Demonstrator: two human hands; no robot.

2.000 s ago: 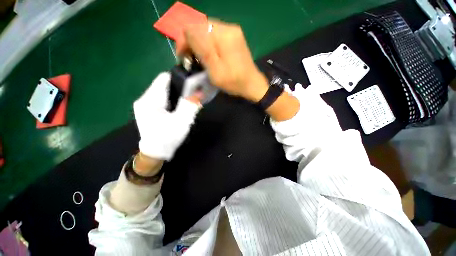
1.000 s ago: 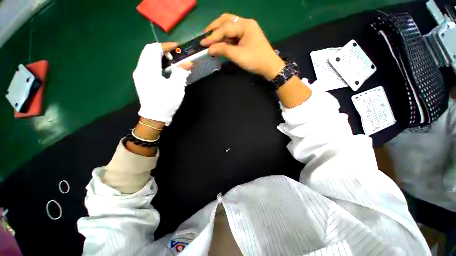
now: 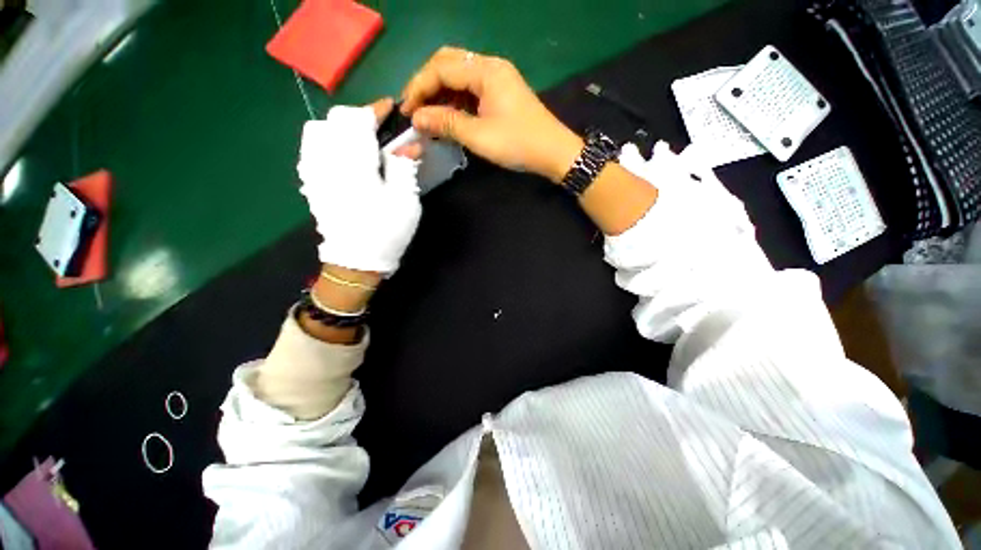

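Observation:
An electronic unit (image 3: 436, 163) with a black side and a white plate is held between my two hands near the belt's edge. My left hand (image 3: 360, 193), in a white glove with bare fingertips, grips its left end. My right hand (image 3: 484, 113), bare with a ring and a dark wristwatch, has its fingers on the unit's upper edge. The fingers and glove hide much of the unit. The white plate faces down towards the black mat (image 3: 484, 376).
A red pad (image 3: 325, 41) lies on the green belt (image 3: 204, 129). Another unit (image 3: 65, 230) rests on a red pad at left. White covers (image 3: 772, 102), a thin black tool (image 3: 619, 104) and a checked bag (image 3: 914, 107) are at right. Two pale rings (image 3: 158, 452) lie at lower left.
The unit is turned so its ported black edge shows less. My right hand has moved slightly left and stays at the unit. The upper red pad shows lower in the view.

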